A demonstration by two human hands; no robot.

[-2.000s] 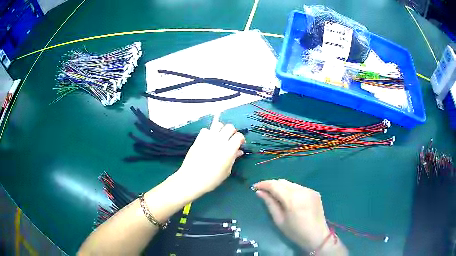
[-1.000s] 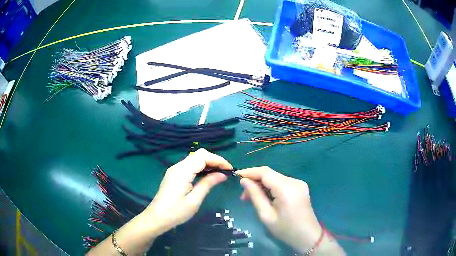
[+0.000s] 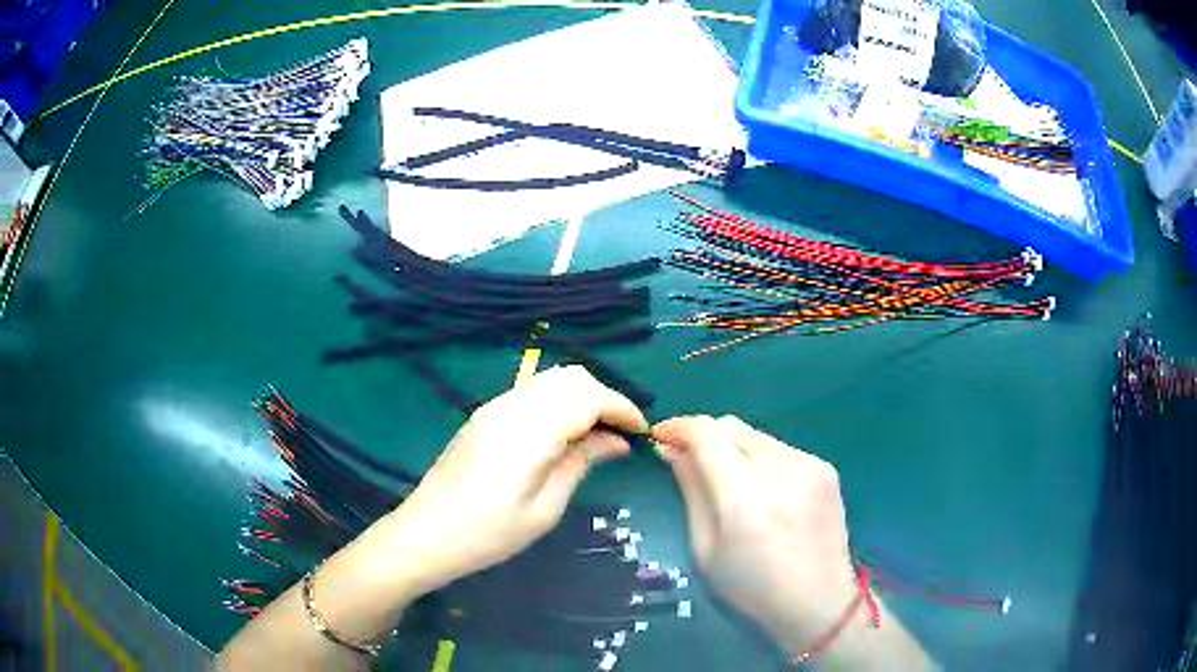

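Observation:
My left hand (image 3: 532, 453) pinches a black sleeve, of which only the end shows at the fingertips. My right hand (image 3: 748, 505) pinches thin wire tips at the mouth of that sleeve, and the fingertips of both hands nearly touch. The red lead (image 3: 939, 593) trails out to the right of my right wrist and ends in a small white plug. A pile of black sleeving (image 3: 525, 299) lies behind my left hand. The red, black and orange connector leads (image 3: 853, 282) lie fanned out behind my right hand, plugs to the right.
Finished sleeved leads (image 3: 335, 460) lie under and beside my left forearm; another stack (image 3: 1149, 499) is at far right. A white sheet (image 3: 499, 217) bears a few black tubes. A blue tray (image 3: 932, 197) stands at back right. Multi-colour leads (image 3: 250, 131) lie at back left.
My left hand has left the sleeving pile with a black sleeve and come to my right hand. The fingertips have since met at the sleeve's end. The whole view has shifted slightly.

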